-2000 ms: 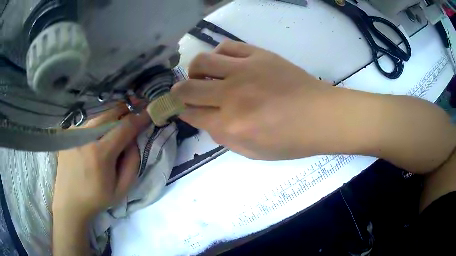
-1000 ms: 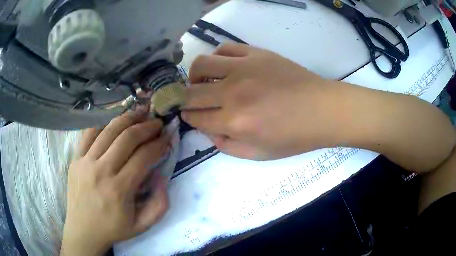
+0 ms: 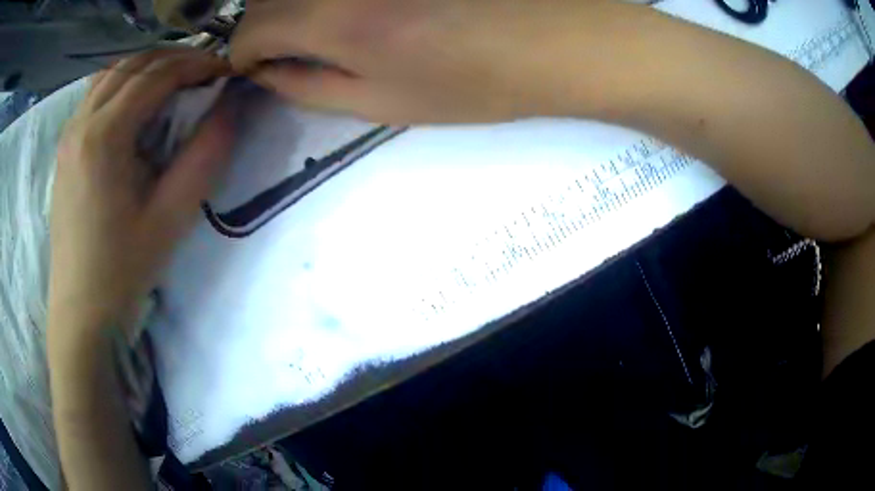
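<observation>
My left hand (image 3: 144,163) is at the upper left, its fingers closed on a bunched edge of pale lining cloth (image 3: 184,117). My right hand (image 3: 336,58) reaches in from the right along the top, fingertips close to the left fingertips at the needle area. Whether it grips cloth is hidden. The tan knob (image 3: 184,11) of the sewing machine is cut off by the top edge, just above the fingertips. More pale fabric (image 3: 24,230) hangs at the far left. The needle and presser foot are not clear.
The white table (image 3: 365,259) has a printed ruler scale (image 3: 576,197) and a dark worn edge near the lap. The dark-outlined bed cover (image 3: 288,182) lies beside the hands. A shears handle (image 3: 744,10) shows at the top right. Dark clothing (image 3: 547,364) covers the lap.
The view has tipped down, so machine and hands sit higher and further left; the white knob has left the picture. The left hand still holds the cloth, and both hands stay close together.
</observation>
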